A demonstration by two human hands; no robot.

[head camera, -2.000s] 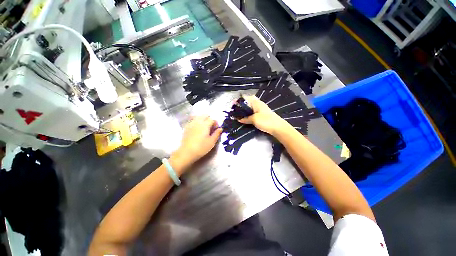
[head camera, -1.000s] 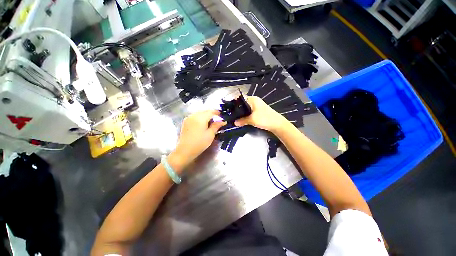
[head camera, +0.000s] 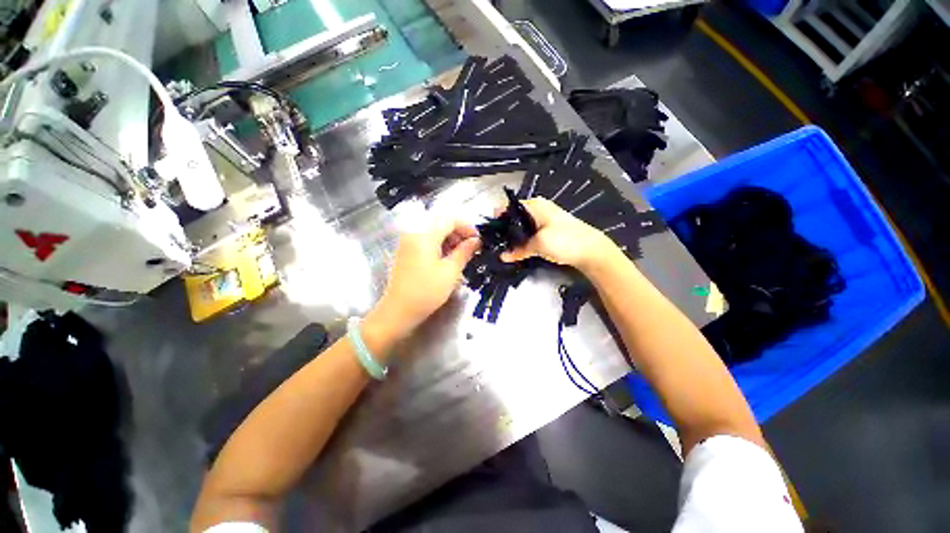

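Note:
My right hand [head camera: 563, 237] grips a bundle of short black zippers [head camera: 510, 231] above the metal table. My left hand [head camera: 422, 273] is at the left side of the bundle, its thumb and fingertips pinched together at the zippers. Whether it holds one is hard to tell. Some loose zipper ends [head camera: 490, 297] show below the hands. More black zippers with pale centre lines [head camera: 500, 109] lie fanned on the table behind and to the right of my hands.
A white sewing machine head [head camera: 83, 219] with a yellow plate [head camera: 231, 279] stands left. Black fabric [head camera: 68, 416] lies at the far left. A blue crate [head camera: 875, 323] with black pieces is right of the table [head camera: 417, 437]. A black cord [head camera: 568, 359] hangs at the table's front edge.
My right hand has raised and turned the bundle slightly. My left hand moved onto the bundle, then slightly back from its middle. The fanned zippers have kept their arrangement.

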